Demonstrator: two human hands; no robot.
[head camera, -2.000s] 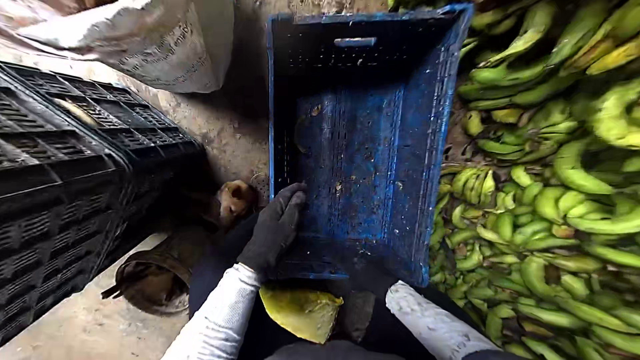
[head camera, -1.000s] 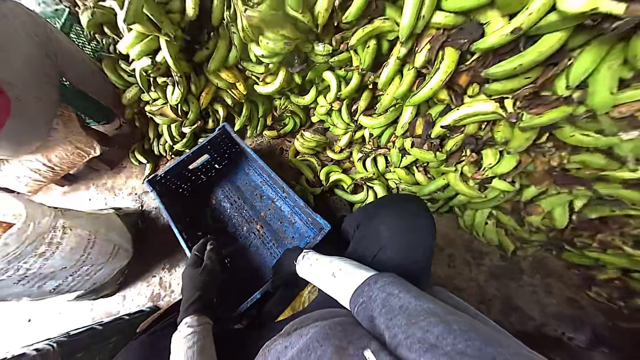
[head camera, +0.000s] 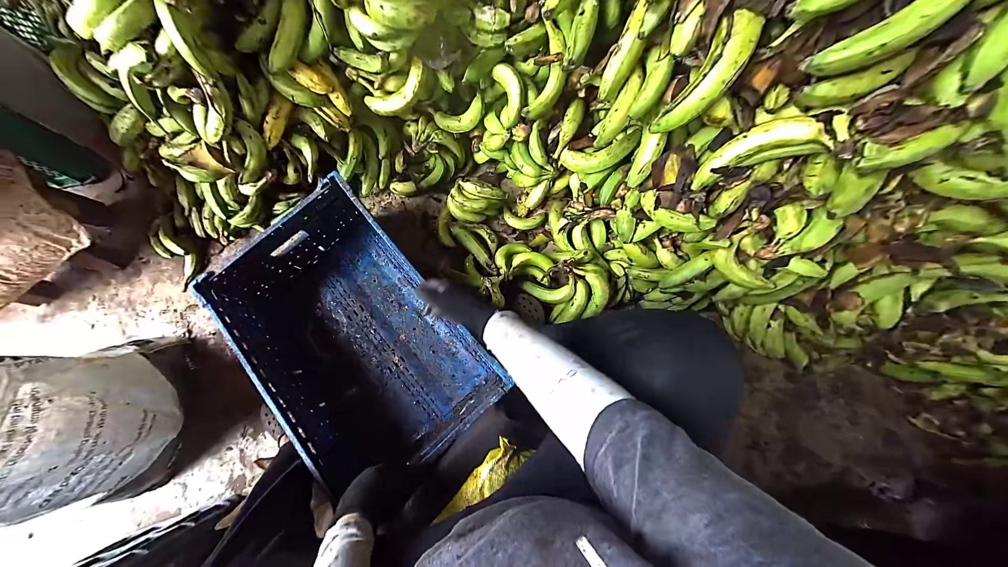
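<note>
A blue plastic crate with perforated walls stands tilted across the view in front of my knees, its inside partly in dark shadow. My right hand, in a dark glove, is over the crate's right long edge, near the heap of green plantains; its fingers are blurred. At the crate's near left corner is my left hand, also gloved, low and dark, so its fingers cannot be made out. Something yellow lies between my legs, close to the crate's near end.
Green plantains and dry leaves spread across the far side and right. At the left stand a whitish printed sack and a brown sack. A black crate's edge shows at lower left.
The view has turned strongly toward the plantain heap. My right hand has moved from the crate's near end up along its right edge. My left hand is lower, at the near corner.
</note>
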